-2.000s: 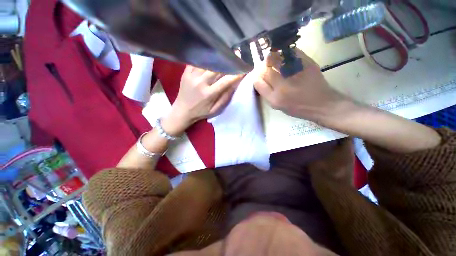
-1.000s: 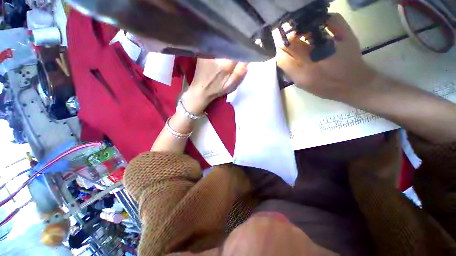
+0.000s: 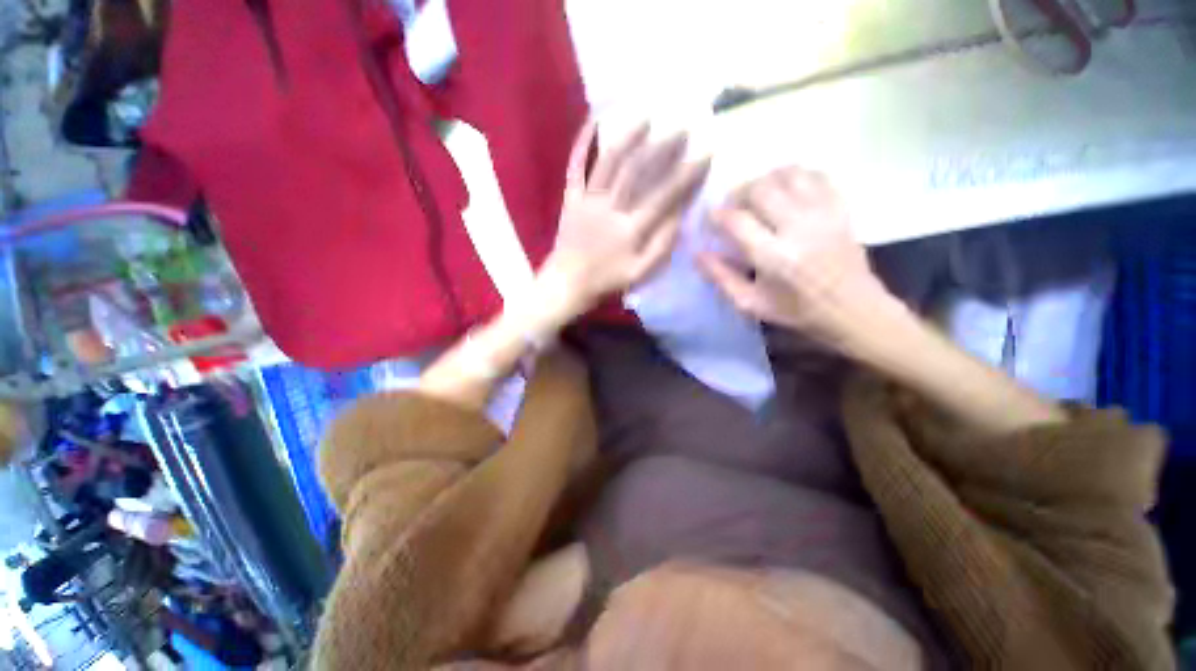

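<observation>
A limp white piece [image 3: 708, 328] lies at the table's front edge, and its pointed lower end hangs over my lap. My left hand [image 3: 627, 210] lies over its left side with the fingers spread. My right hand [image 3: 796, 249] is at its right side, fingers curled, with the edge between thumb and fingers. Both hands are blurred, and what lies under the fingers is hidden. The red garment [image 3: 315, 197] spreads over the left of the table beside my left hand, with dark slits and white strips at its inner edge.
The pale table [image 3: 918, 144] has a printed ruler near its front edge. Red-and-white loops [image 3: 1049, 33] lie at the back right. White pieces [image 3: 1030, 328] are by a blue basket [image 3: 1154, 328] below the table at right. A cluttered rack [image 3: 197, 315] stands at lower left.
The view has shifted down, and the machine head is out of the picture. Both hands have come away from the needle area towards my lap with the white piece. My left fingers have spread.
</observation>
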